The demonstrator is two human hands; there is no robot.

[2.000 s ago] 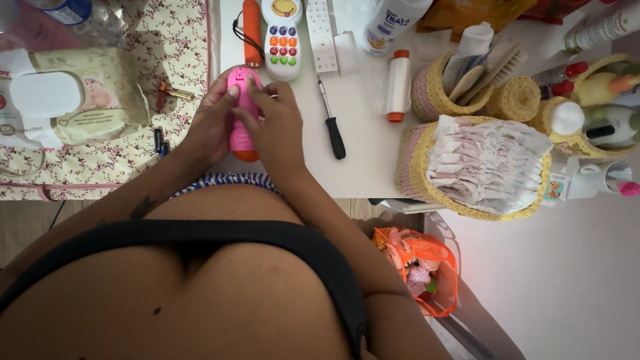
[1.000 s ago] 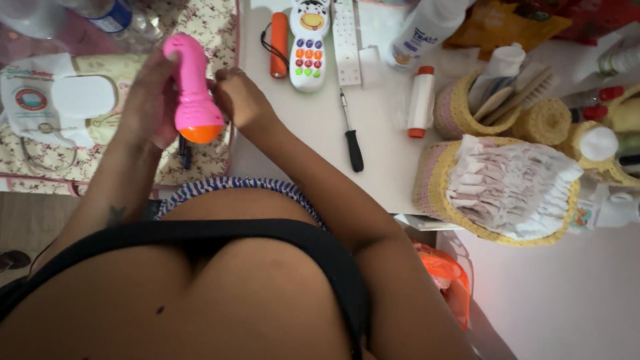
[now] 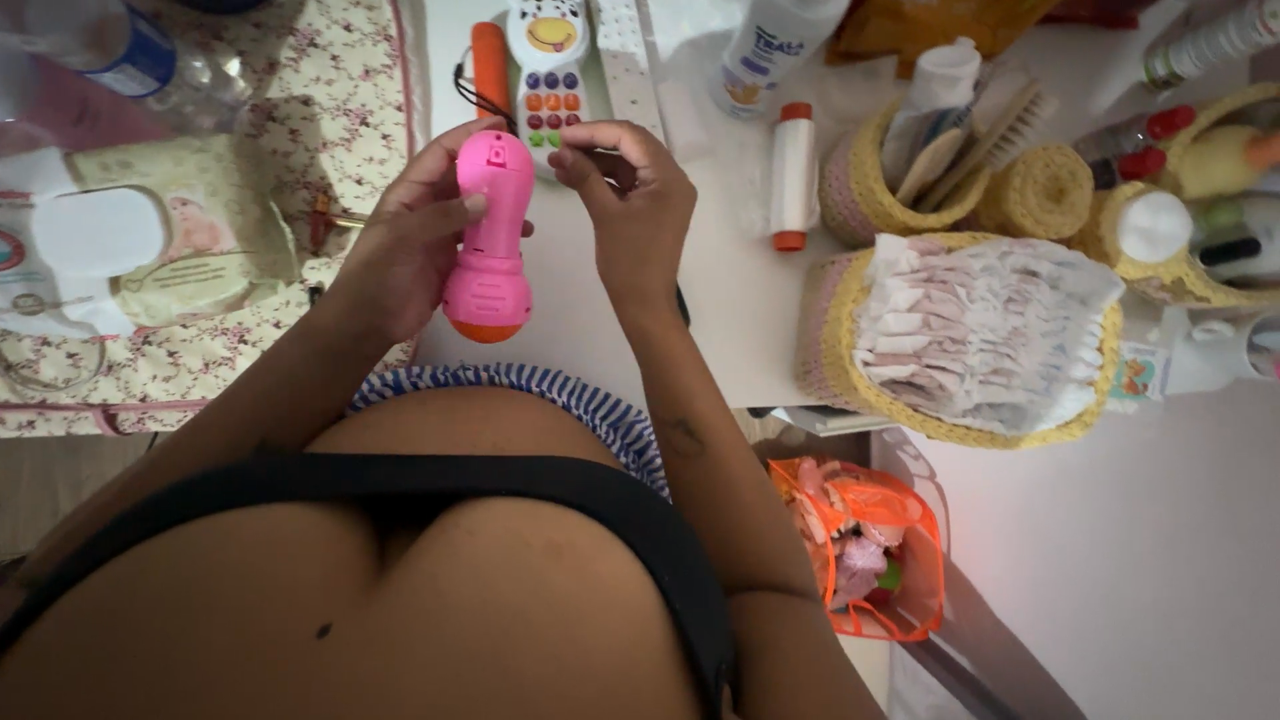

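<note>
A pink plastic toy with an orange end (image 3: 492, 230), shaped like a small torch or microphone, is in my left hand (image 3: 405, 235), its orange end toward me. My right hand (image 3: 635, 195) is raised just right of the toy, thumb and index finger close together; whether something tiny is between them cannot be told. Beyond the hands lie a toy phone with a cow face and coloured buttons (image 3: 552, 100) and an orange stick-shaped thing with a black cord loop (image 3: 489, 70). My right hand and wrist mostly hide the black-handled screwdriver (image 3: 683, 305) on the white table.
On the left, a wipes pack (image 3: 200, 220) and a plastic bottle (image 3: 150, 55) rest on a floral mat (image 3: 330, 90). To the right are a white tube with red ends (image 3: 793, 180), a lotion bottle (image 3: 775, 50), a crocheted basket of diapers (image 3: 830, 340) and a brush basket (image 3: 850, 190). An orange bag (image 3: 925, 560) stands below.
The pink toy has moved from over the mat back above the table. My right hand, beside the toy's orange end a second ago, is now raised at its right with fingertips drawn together.
</note>
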